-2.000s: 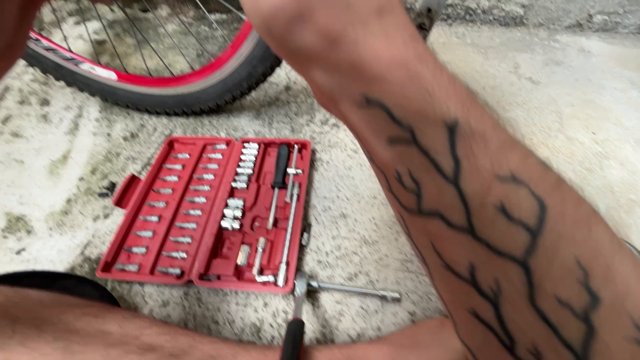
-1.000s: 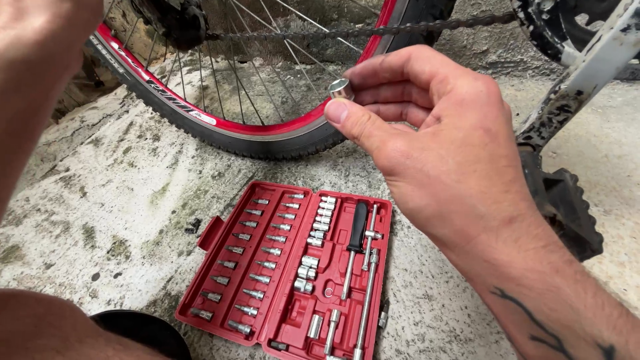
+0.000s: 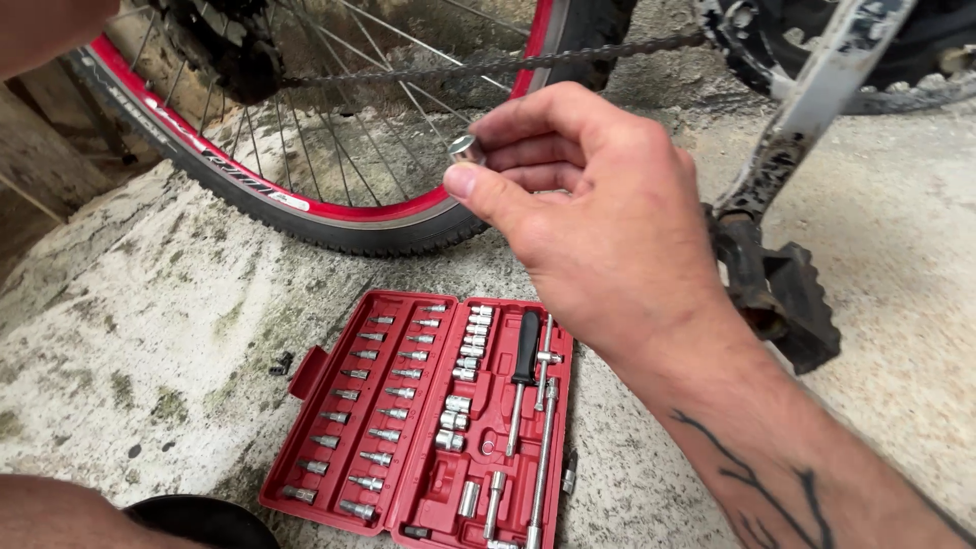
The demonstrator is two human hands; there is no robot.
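Observation:
Between the thumb and fingers of my right hand (image 3: pixel 602 198) is a small chrome socket (image 3: pixel 465 150), held up in front of the bicycle's rear wheel (image 3: pixel 381 217). Below the hand, an open red plastic socket set case (image 3: pixel 450 496) lies on the concrete. Rows of bit sockets (image 3: pixel 376 458) fill its left half; the right half holds small sockets (image 3: pixel 454 421), a black-handled driver (image 3: pixel 526 351), a sliding T-bar (image 3: pixel 544 366) and a long extension bar (image 3: pixel 543 465). At the top left a blurred bit of skin shows, perhaps part of my left hand or arm; its fingers are hidden.
The bicycle chain (image 3: pixel 488 67) runs across the top to the chainrings (image 3: pixel 732 46). A white crank arm (image 3: pixel 808 114) with a black pedal (image 3: pixel 785 305) stands right of my hand. A small black piece (image 3: pixel 281 364) lies left of the case, and a dark round object (image 3: pixel 202 522) is at the bottom.
My right hand, over the floor at the upper middle two seconds ago, came to show the socket before the wheel. The view has shifted, and the ratchet beside the case has left the picture.

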